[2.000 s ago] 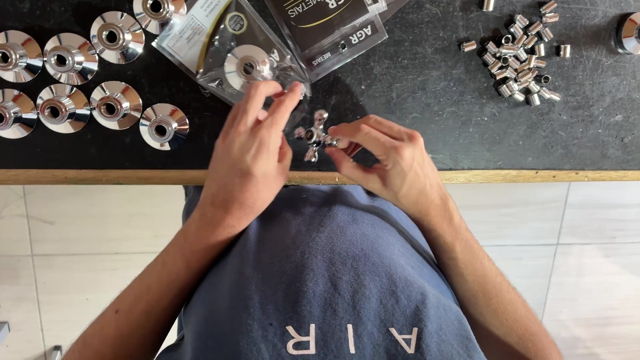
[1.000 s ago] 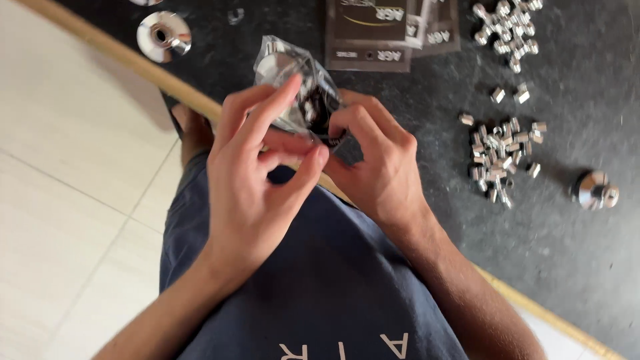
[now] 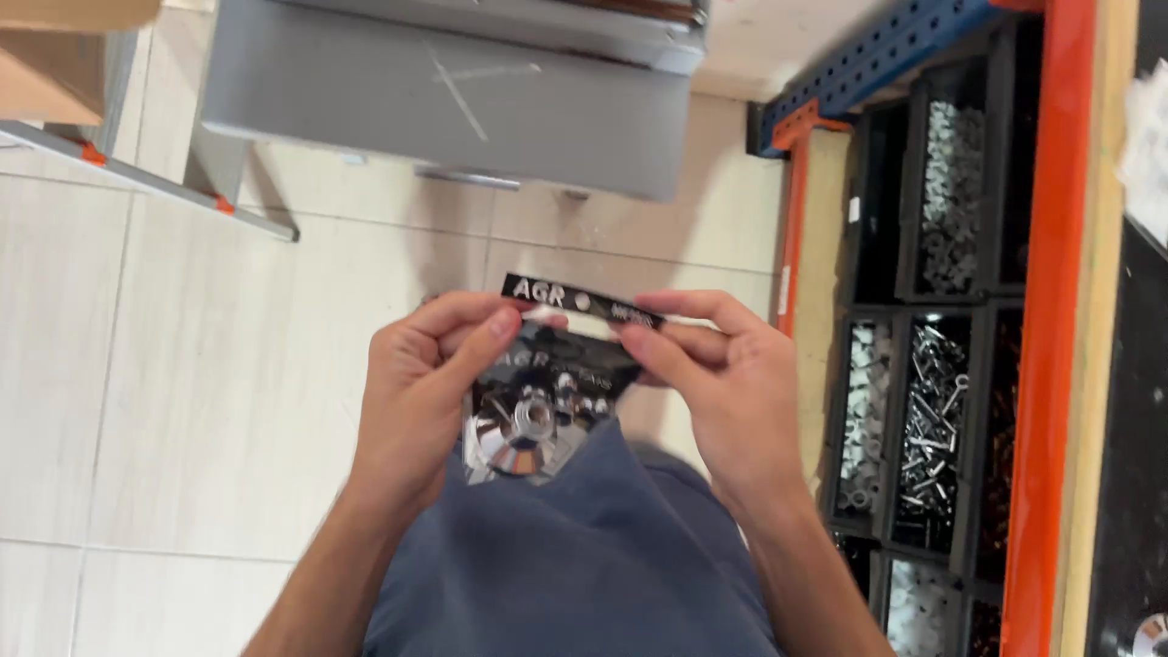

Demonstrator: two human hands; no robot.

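My left hand (image 3: 429, 392) grips the upper left edge of a clear plastic packet (image 3: 476, 461) between thumb and fingers. My right hand (image 3: 730, 383) pinches the packet's upper right side at its black printed header (image 3: 584, 301). Inside the packet lie a round chromed metal flange (image 3: 518, 438) with a threaded centre and a chromed cross handle (image 3: 570, 397) beside it. The packet hangs in front of the blue shirt (image 3: 566, 557). Parts of the fingers behind the header are hidden.
A grey metal box-like unit (image 3: 456, 100) stands ahead above the tiled floor. At the left are cardboard boxes (image 3: 55, 73) and a metal ladder-like frame (image 3: 155, 178). An orange-and-blue rack (image 3: 1058, 328) at the right holds black bins of small parts (image 3: 933, 429). Beyond it is the dark worktop (image 3: 1127, 493).
The view has swung away from the worktop. The packet is now held by both hands at its header, and the flange and cross handle show inside it.
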